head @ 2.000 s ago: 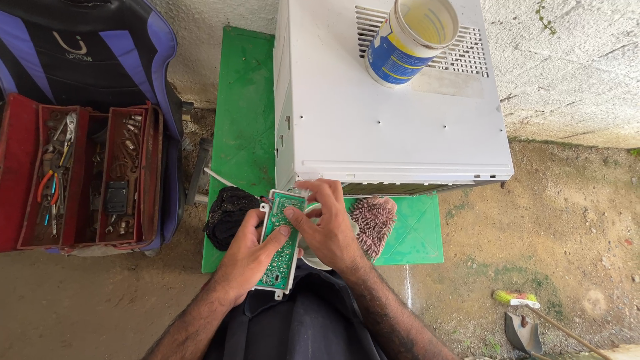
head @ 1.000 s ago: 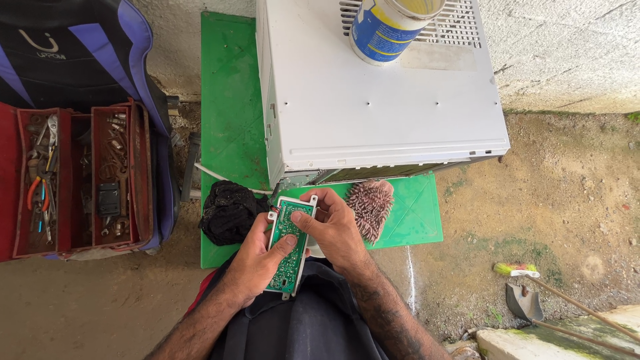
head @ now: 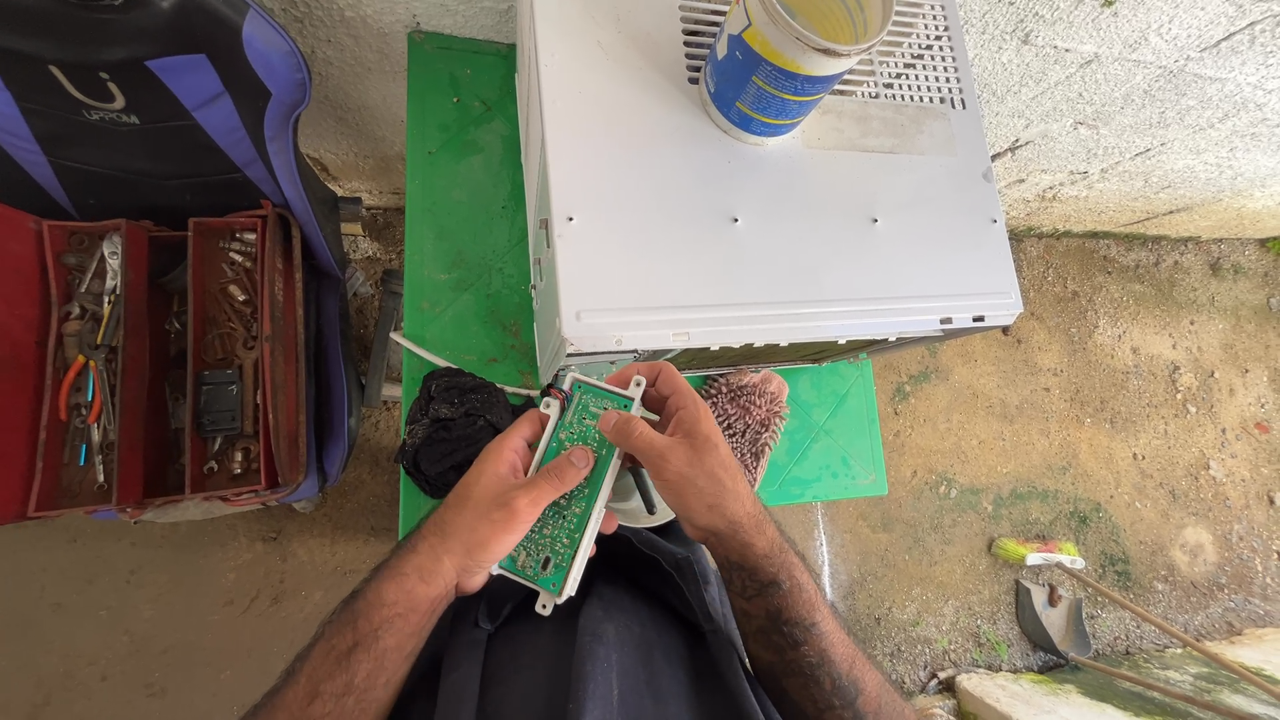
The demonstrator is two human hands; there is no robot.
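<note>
A green circuit board in a white plastic frame (head: 568, 490) is held between both hands, its soldered side up and tilted. My left hand (head: 510, 490) grips its left edge, thumb lying on the board. My right hand (head: 675, 440) holds the upper right edge, thumb tip on the board near the top. Thin wires (head: 558, 392) run from the board's upper end toward the white metal appliance housing (head: 770, 260). Left of the board lies a black cloth (head: 452, 430); right of my right hand is a pinkish chenille wash mitt (head: 747, 415).
A blue and white plastic tub (head: 765, 85) stands on the housing. The housing rests on a green panel (head: 465, 200). At left, a red metal toolbox (head: 130, 370) with pliers and wrenches sits open on a black and purple chair (head: 180, 110). A broom (head: 1040, 552) and dustpan (head: 1055, 618) lie at lower right.
My right thumb, on the middle of the board's upper part two seconds ago, has moved to its upper right edge. Both hands have kept hold of the board.
</note>
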